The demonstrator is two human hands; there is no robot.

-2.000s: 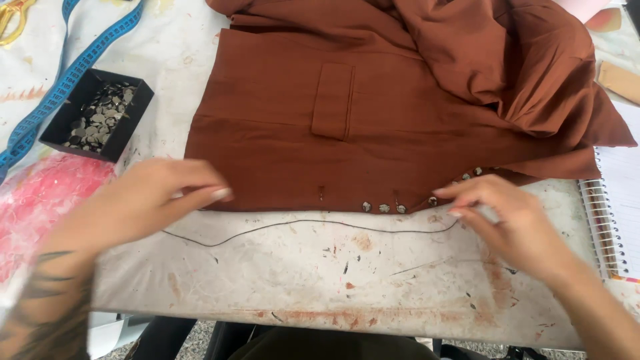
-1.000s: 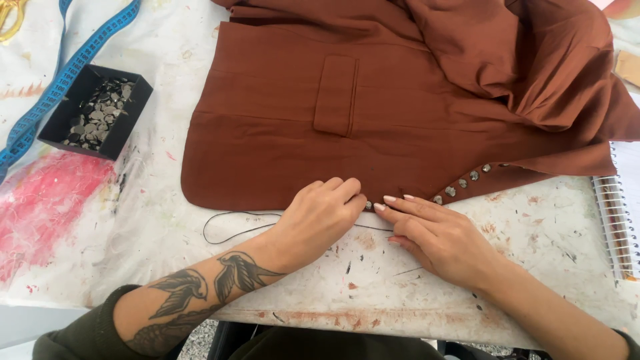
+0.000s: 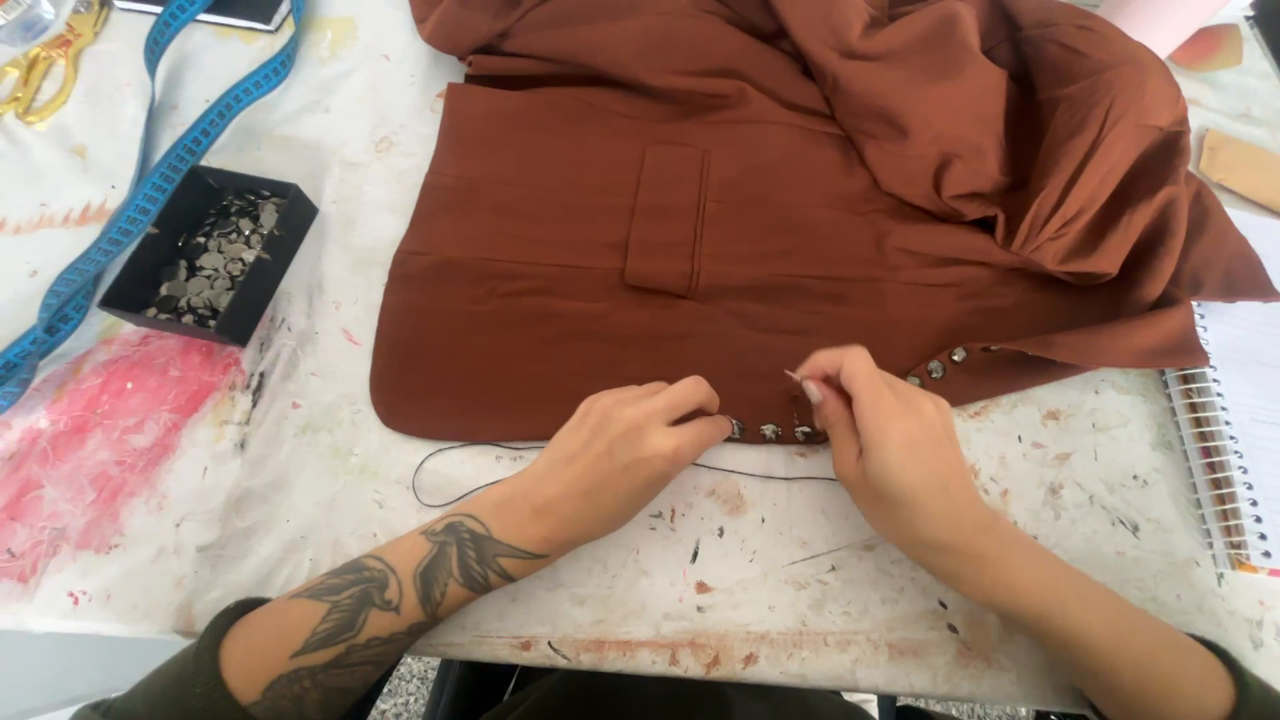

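Observation:
A brown jacket (image 3: 520, 240) with a pocket flap (image 3: 667, 220) lies on the table, several faceted metallic studs (image 3: 770, 432) along its near edge. My left hand (image 3: 630, 450) pinches that edge at the leftmost visible stud. Just right of the studs, my right hand (image 3: 880, 440) is raised a little above the fabric, thumb and forefinger closed on a small thin thing, perhaps a needle. Dark thread (image 3: 455, 447) loops out on the table left of my left wrist and runs on between both hands. More studs (image 3: 936, 368) line the folded edge at the right.
A black box (image 3: 300, 215) of metallic studs sits at the left beside a blue measuring tape (image 3: 215, 120). Gold-handled scissors (image 3: 50, 70) lie at the upper left. A spiral notebook (image 3: 1235, 430) is partly under the jacket's right side. The stained table cover (image 3: 700, 560) shows in front.
Both hands were apart over the near edge with thread stretched between them, then came together at the studs. Since then my right hand has lifted and moved off to the right of my left hand.

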